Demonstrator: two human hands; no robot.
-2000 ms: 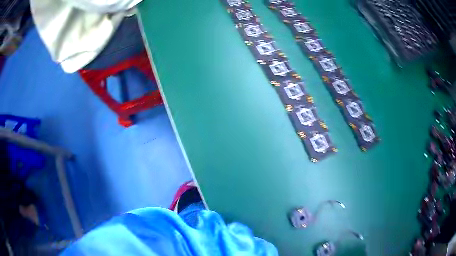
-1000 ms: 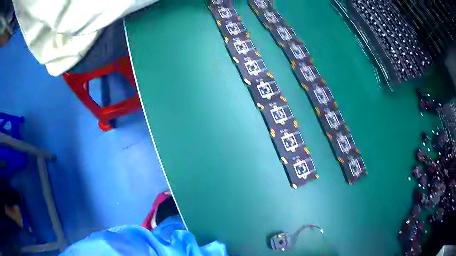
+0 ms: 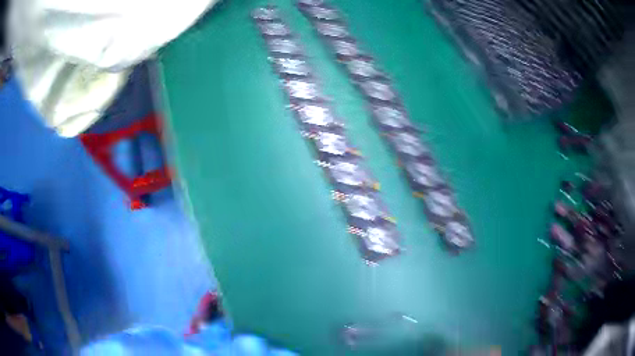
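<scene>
The picture is blurred. Two long rows of touching dark square circuit boards, the left row [image 3: 331, 143] and the right row [image 3: 408, 144], lie on the green bench with pale marks facing up. A small grey wired module [image 3: 353, 334] lies below the left row at the bottom of the picture, its lead running right. Neither of my hands can be made out. A small orange-toned smear shows at the bottom edge, right of the module; I cannot tell what it is.
Reddish loose module pile [image 3: 581, 233] at the right. Clear blister tray with dark rows [image 3: 519, 59] at upper right, beside ribbed trays. Coworker's cream sleeve [image 3: 104, 31] at upper left, above a red stool [image 3: 115, 142]. Bench edge [image 3: 185, 198] at left; blue cloth [image 3: 160, 344] at bottom left.
The view has shifted, so the board rows, tray and pile sit further left in the picture. Two wired modules showed at first; now only one can be made out. An orange-toned smear has appeared.
</scene>
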